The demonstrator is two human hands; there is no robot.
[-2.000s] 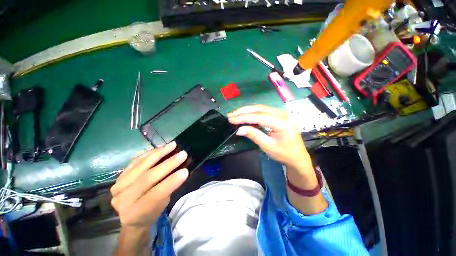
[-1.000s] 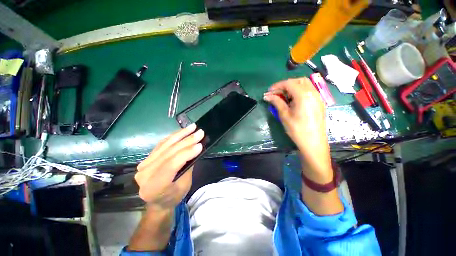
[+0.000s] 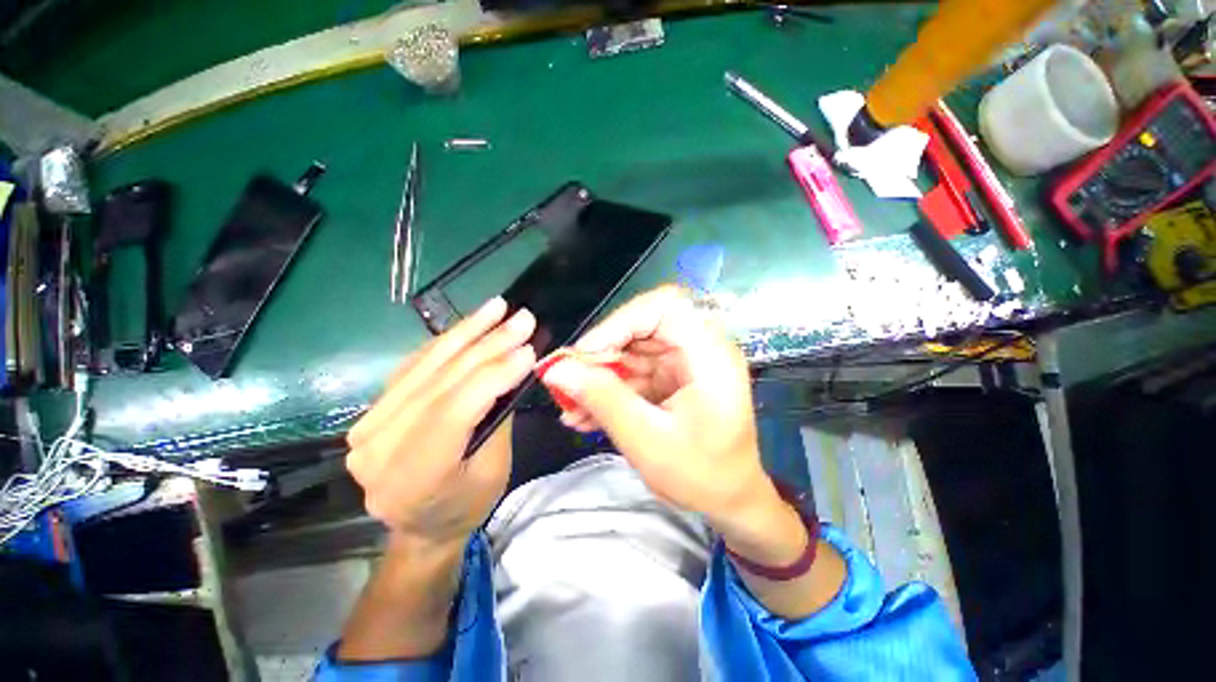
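Note:
My left hand (image 3: 447,413) holds a black smartphone (image 3: 594,267) tilted up, its glossy screen showing, at the mat's front edge. My right hand (image 3: 667,400) pinches a small flat red square (image 3: 571,378) against the phone's lower right edge. The thin black back housing (image 3: 496,253) lies on the green mat behind the phone, partly covered by it. A blue opening pick (image 3: 700,267) lies on the mat right of the phone. The fingers of my left hand under the phone are hidden.
Tweezers (image 3: 406,224), a black display assembly (image 3: 250,273) and another frame (image 3: 131,277) lie left. An orange screwdriver (image 3: 947,67) hangs upper right. A pink tube (image 3: 826,195), white cup (image 3: 1050,109), small parts (image 3: 880,291) and red-rimmed multimeter (image 3: 1136,173) are right. White cables (image 3: 60,460) lie lower left.
The red square has left the mat and is now in my right hand. The blue pick, beside my right hand a second ago, lies on the mat. My right hand has moved to the phone's edge.

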